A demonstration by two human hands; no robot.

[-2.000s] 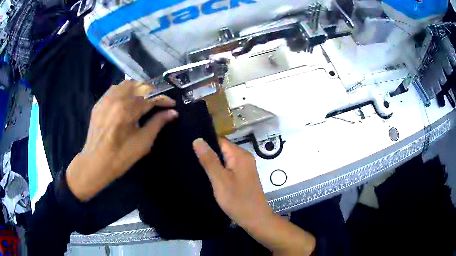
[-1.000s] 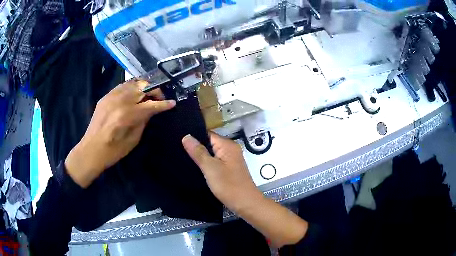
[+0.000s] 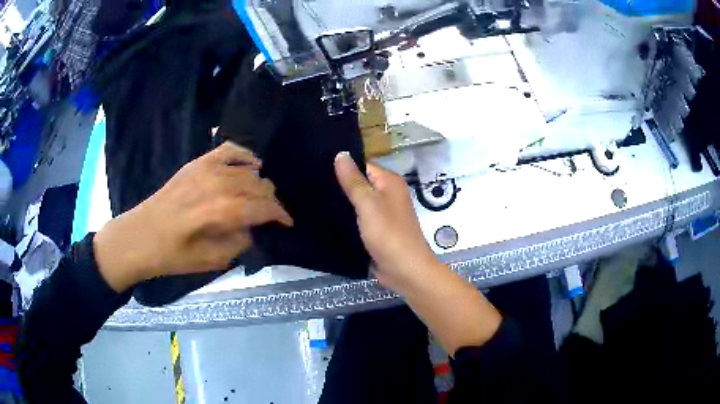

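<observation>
The black garment (image 3: 308,150) lies left of the sewing plate, its upper edge at the presser foot (image 3: 338,99). My right hand (image 3: 387,213) pinches the cloth's right edge, thumb on top and fingers under it. My left hand (image 3: 209,209) rests on the cloth further left, fingers bent and partly spread; whether it grips a fold is hidden. The wire guard (image 3: 347,45) stands above the foot. The tape-covered plate (image 3: 376,126) lies right of the cloth edge.
The white sewing machine (image 3: 316,20) stands at the back. The pale machine bed (image 3: 474,118) extends right. A measuring tape (image 3: 553,245) runs along the table's front edge. Slim tools (image 3: 661,144) lie at far right. Piled cloth (image 3: 39,237) is at left; yellow-black floor tape (image 3: 178,367) shows below.
The view has shifted, with the machine higher in the picture. My left hand has moved from beside the presser foot back towards the front edge. My right hand still pinches the cloth edge.
</observation>
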